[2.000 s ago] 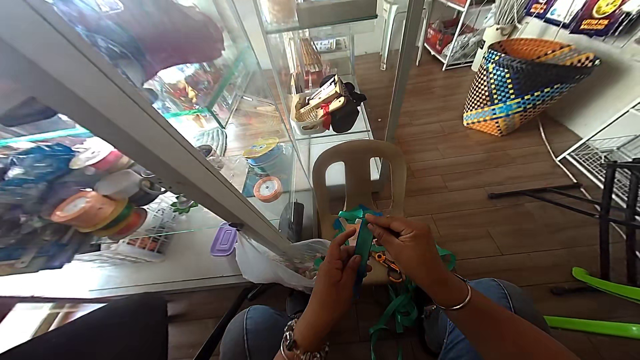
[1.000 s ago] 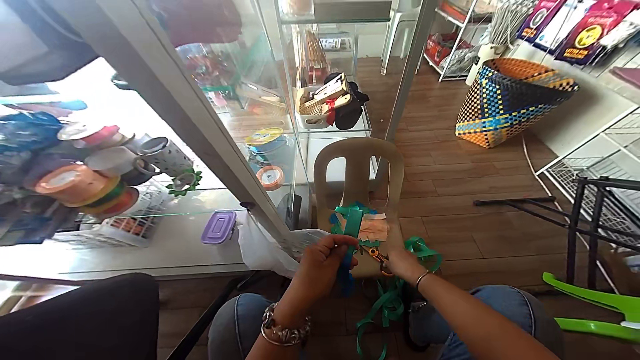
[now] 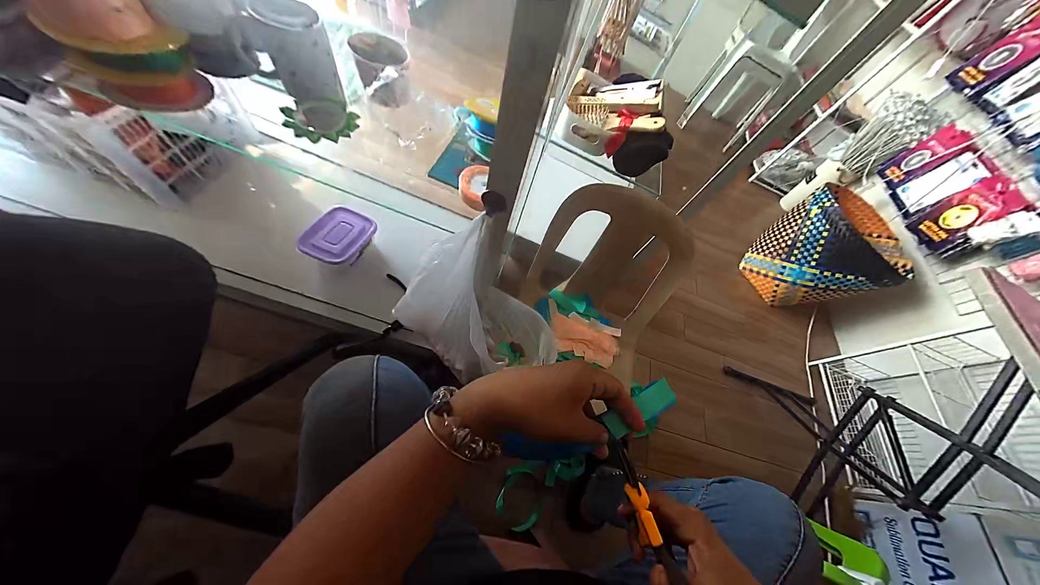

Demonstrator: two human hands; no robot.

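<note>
My left hand (image 3: 561,406), with a charm bracelet at its wrist, pinches a green ribbon (image 3: 646,406) between thumb and fingers. Blue ribbon (image 3: 540,447) shows beneath that hand. My right hand (image 3: 678,528) grips scissors with orange and black handles (image 3: 644,513); their dark blades point up to the ribbon's lower edge. Whether the blades are apart is unclear. Beyond my hands, peach-coloured pieces (image 3: 587,337) and more green ribbon lie on the seat of a beige plastic chair (image 3: 605,211). A loop of green ribbon (image 3: 520,497) hangs low between my knees.
A white plastic bag (image 3: 455,301) hangs beside the chair from the glass cabinet's frame. A purple-lidded container (image 3: 337,234) sits on the cabinet's base. A woven basket (image 3: 821,252) stands at the right, near black metal legs (image 3: 877,447) and a wire rack (image 3: 918,366).
The hands have come away from the chair seat, toward my lap. The scissors now point up to the ribbon held in my left hand. The view has shifted and tilted.
</note>
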